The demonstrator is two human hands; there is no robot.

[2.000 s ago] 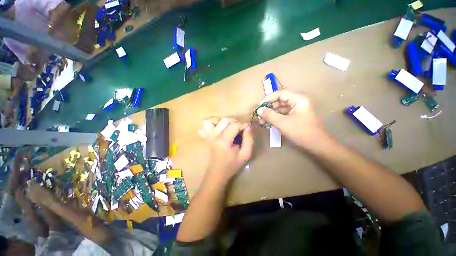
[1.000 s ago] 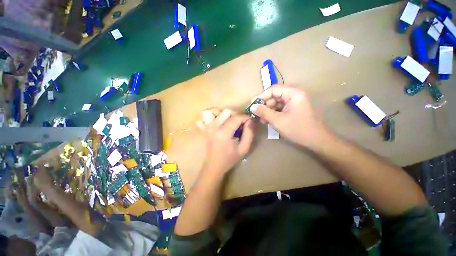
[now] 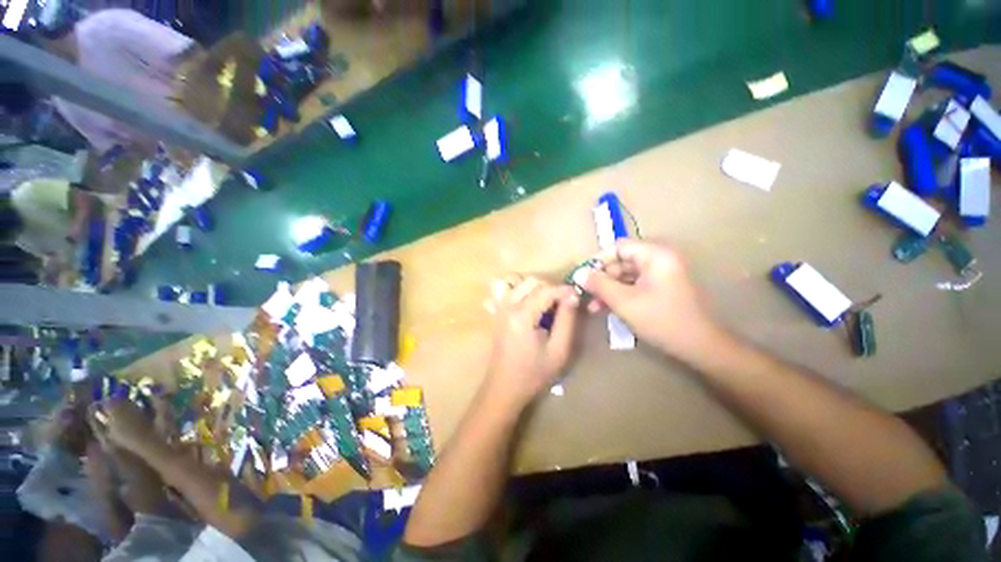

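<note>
A small green circuit board (image 3: 584, 272) is pinched in the fingertips of my right hand (image 3: 650, 294). My left hand (image 3: 535, 329) is closed on a dark blue thing (image 3: 547, 319), mostly hidden by the fingers; it looks like a battery pack. The fingertips of both hands nearly meet at the board. A blue battery pack with a white patch (image 3: 609, 220) lies just beyond my right fingers. A white pad (image 3: 621, 332) lies partly under my right hand.
A dark block (image 3: 378, 312) stands left, beside a heap of loose boards (image 3: 318, 401). Blue packs (image 3: 908, 209) lie at the right, one pack (image 3: 812, 293) nearer. The green conveyor (image 3: 549, 110) carries scattered packs. Another worker's arms (image 3: 165, 450) show at lower left.
The view has shifted, so the bench things sit lower and those at the left sit further right. Both hands stay close together at the board; its tilt in my right fingers has changed.
</note>
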